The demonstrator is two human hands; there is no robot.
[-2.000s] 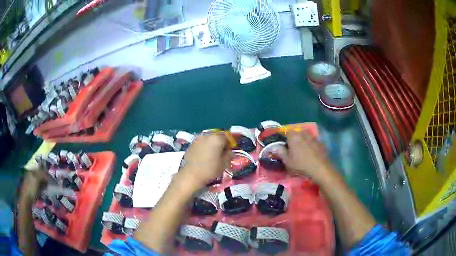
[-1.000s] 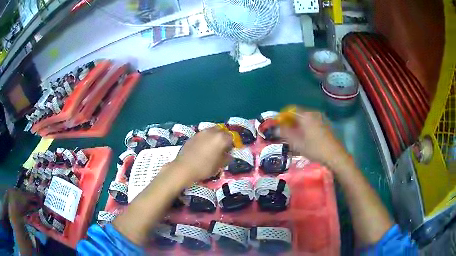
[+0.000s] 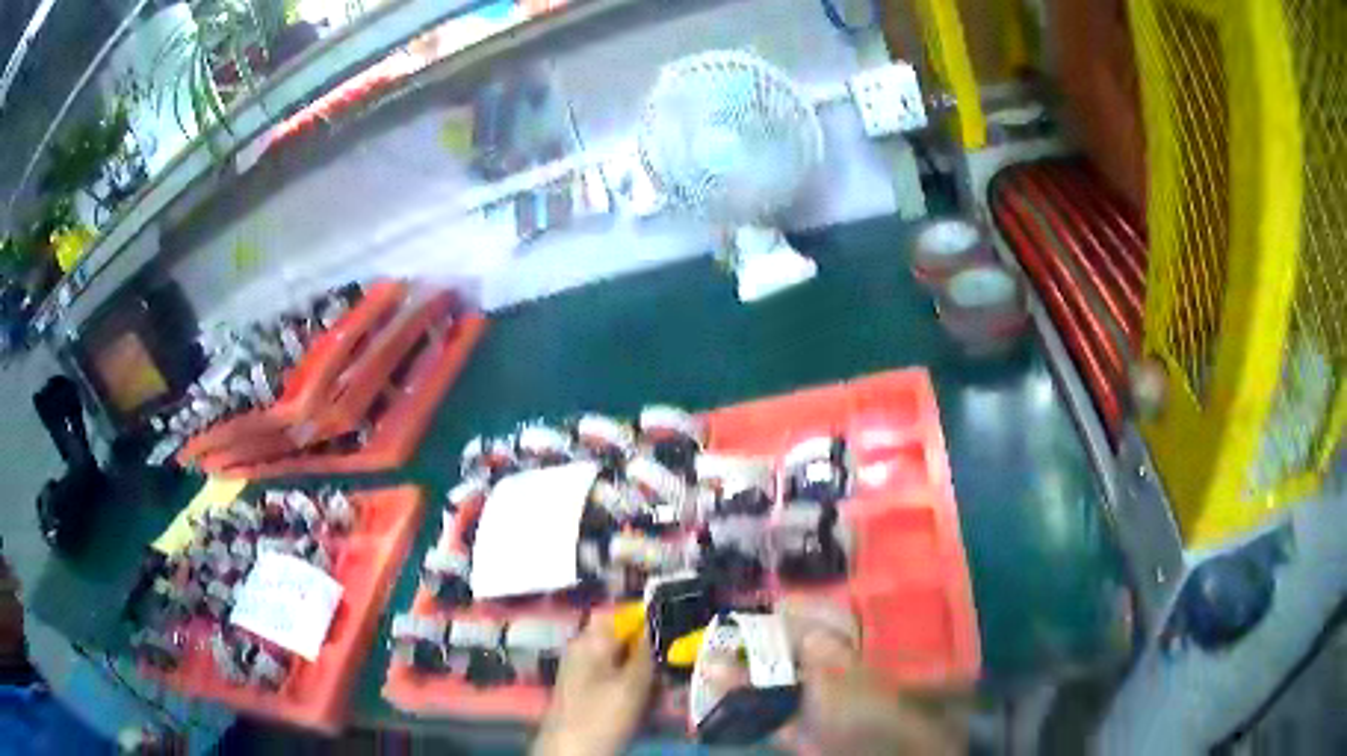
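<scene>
My left hand (image 3: 598, 691), with a yellow cover on a fingertip, holds a watch with a black square case (image 3: 680, 609) over the front of the salmon-pink foam tray (image 3: 909, 583). My right hand (image 3: 849, 682) is blurred, low in the picture, and holds a second watch with a pale band (image 3: 749, 672) beside it. A yellow fingertip shows between the two watches. Both screens look dark. Rows of pale-banded watches (image 3: 535, 638) sit in the tray, and a white printed sheet (image 3: 535, 532) lies on some of them.
A second pink tray (image 3: 377, 569) of watches with a paper sheet (image 3: 285, 603) is at left, with stacked trays (image 3: 429, 362) behind. A fan (image 3: 734, 148), tape rolls (image 3: 982, 303), red rollers (image 3: 1086, 273) and a yellow mesh guard (image 3: 1234, 296) are beyond. A blue sleeve (image 3: 52, 724) shows at lower left.
Both hands have moved from the tray's back rows down towards its front edge, each now with a watch. Two watches are gone from the back row's right end. The view has shifted.
</scene>
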